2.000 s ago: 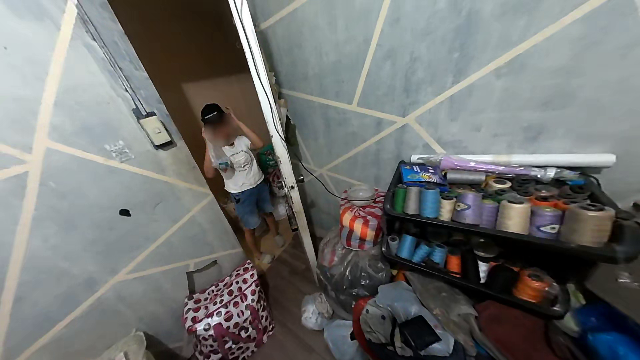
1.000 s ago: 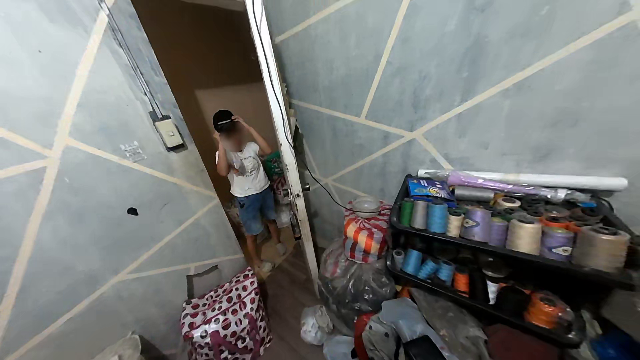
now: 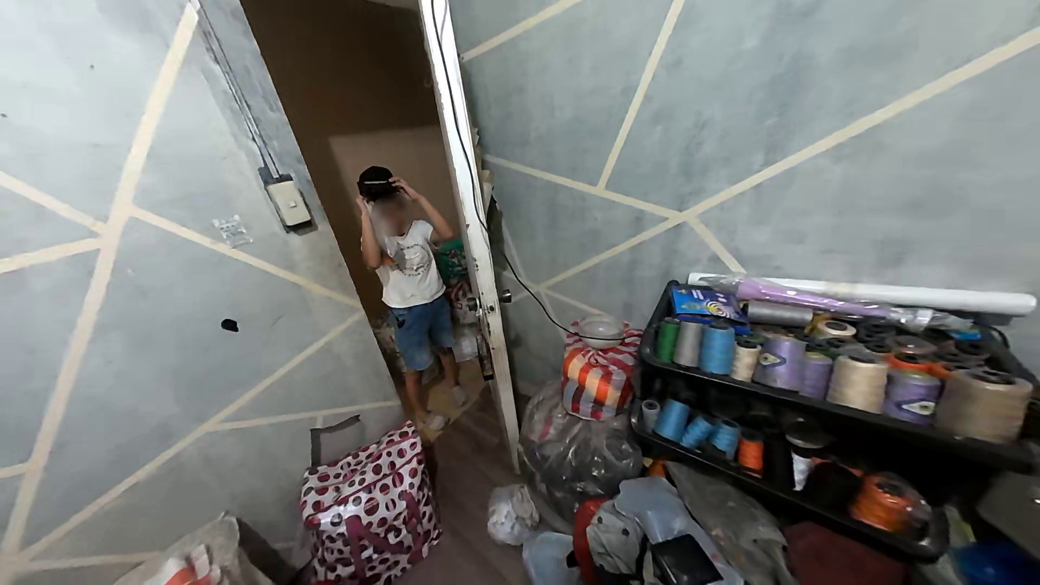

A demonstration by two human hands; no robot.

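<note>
Neither my left hand nor my right hand shows in the head view. A person (image 3: 410,280) in a white T-shirt, denim shorts and a dark cap stands in the doorway, with both hands raised to the cap. At the right, a black plastic rack (image 3: 796,394) holds thread cones on two tiers, among them a purple cone (image 3: 780,361), a blue cone (image 3: 717,349) and an orange cone (image 3: 886,502). A white roll (image 3: 861,294) and a plastic-wrapped purple roll (image 3: 821,299) lie across its top.
The white door (image 3: 475,244) stands ajar beside the person. A polka-dot bag (image 3: 370,508) sits left of the doorway. Right of it are a striped bag (image 3: 600,378) under a bowl (image 3: 601,329), a clear plastic bag (image 3: 577,455) and a small white bag (image 3: 512,513). A switch box (image 3: 288,203) hangs on the wall.
</note>
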